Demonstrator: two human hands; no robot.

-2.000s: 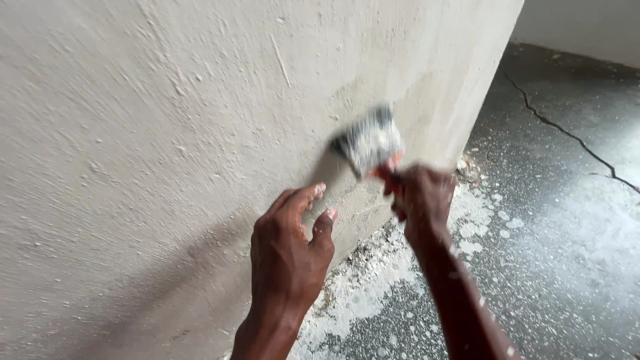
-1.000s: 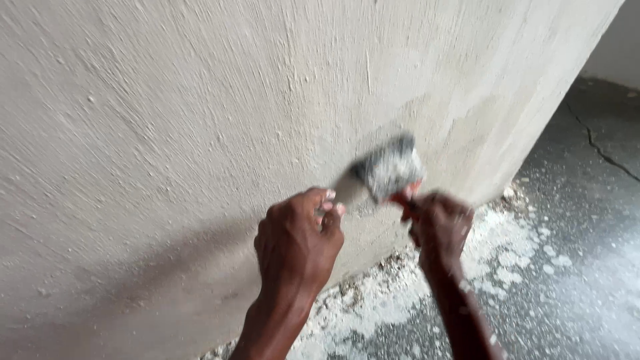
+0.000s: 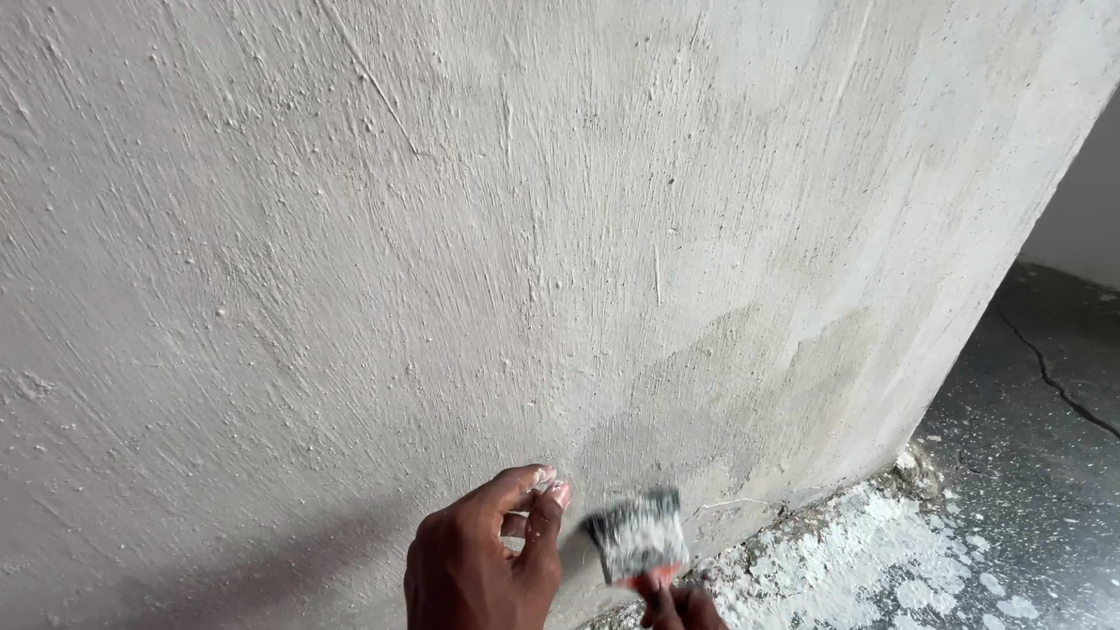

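My right hand [image 3: 678, 605], at the bottom edge and partly cut off, grips a paintbrush [image 3: 643, 538] with an orange-red handle. White paint or plaster coats the brush's ferrule, and its dark bristles point up and left by the lower wall [image 3: 490, 262]; whether they touch it is unclear. To the left of the brush is my left hand [image 3: 490, 551], its thumb and forefinger tips nearly together and smeared with white. Nothing can be made out between them. The wall is off-white with rough brush streaks, and greyer patches lie low down near the brush.
Along the wall's foot, white splatter and crumbly debris [image 3: 831, 560] cover the dark speckled floor [image 3: 1006, 455]. The wall ends in a slanting edge at the right, beyond which a crack [image 3: 1050, 376] runs across the floor.
Both hands and the brush sit lower in view than before. The view has shifted, with more of the wall showing. The brush stays in my right hand.
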